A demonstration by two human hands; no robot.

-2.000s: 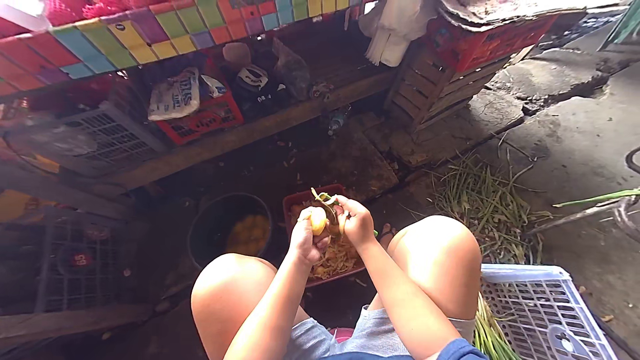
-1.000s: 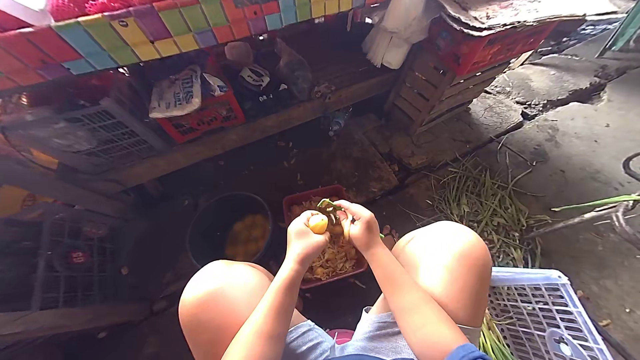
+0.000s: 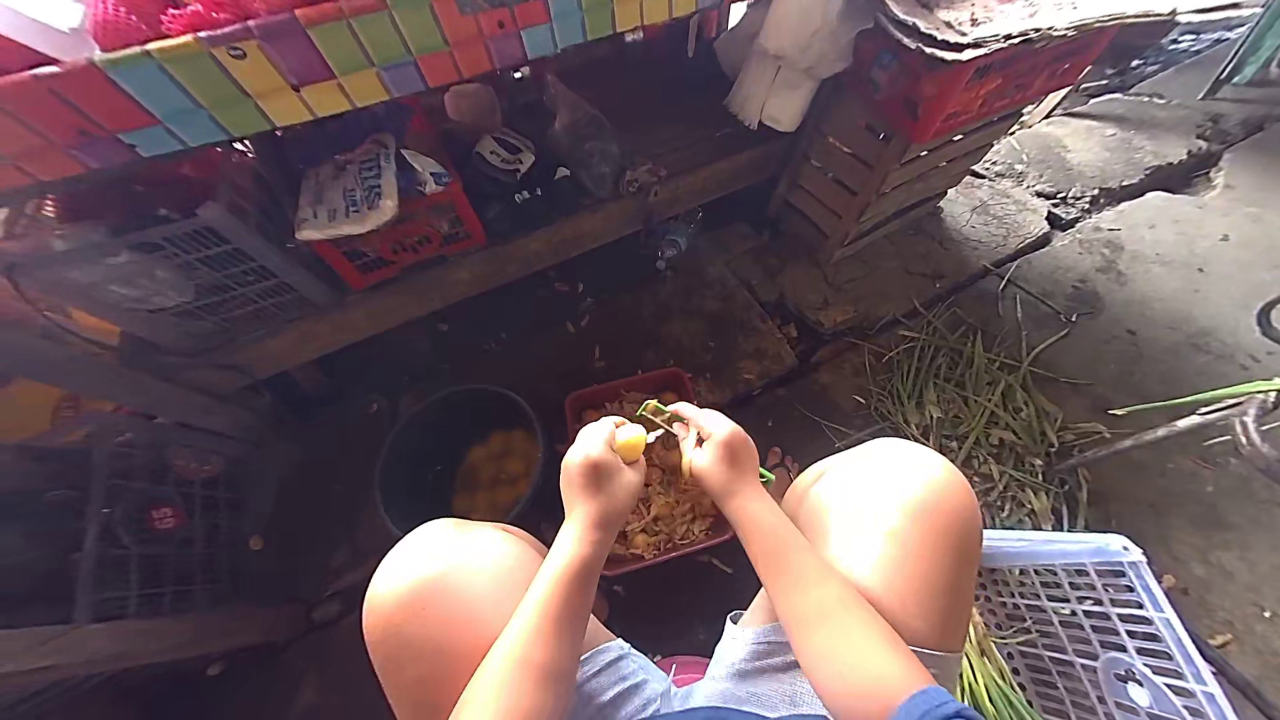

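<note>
My left hand (image 3: 603, 478) is closed around a small, round yellow piece of produce (image 3: 630, 442), whose bare top shows above the fingers. Close on its right, my right hand (image 3: 718, 455) grips a green-handled hand tool (image 3: 767, 475); its type cannot be told, as the fingers cover most of it. Below both hands, a red plastic tub (image 3: 690, 378) holds pale brown peelings and some rounder pieces. To the left of the tub, several yellow pieces (image 3: 500, 465) lie in a dark round bucket (image 3: 385, 478).
Beyond the tub stands a low wooden shelf (image 3: 520, 262) bearing a red crate (image 3: 420, 238) and bags. A slatted wooden crate (image 3: 850, 190) is at the back right. Cut green stalks (image 3: 975, 410) lie on the ground beside my knee, near a white plastic crate (image 3: 1060, 545).
The dark, leaf-like strip seen between my hands one second ago no longer shows there. A small gap now lies between the yellow piece and my right hand.
</note>
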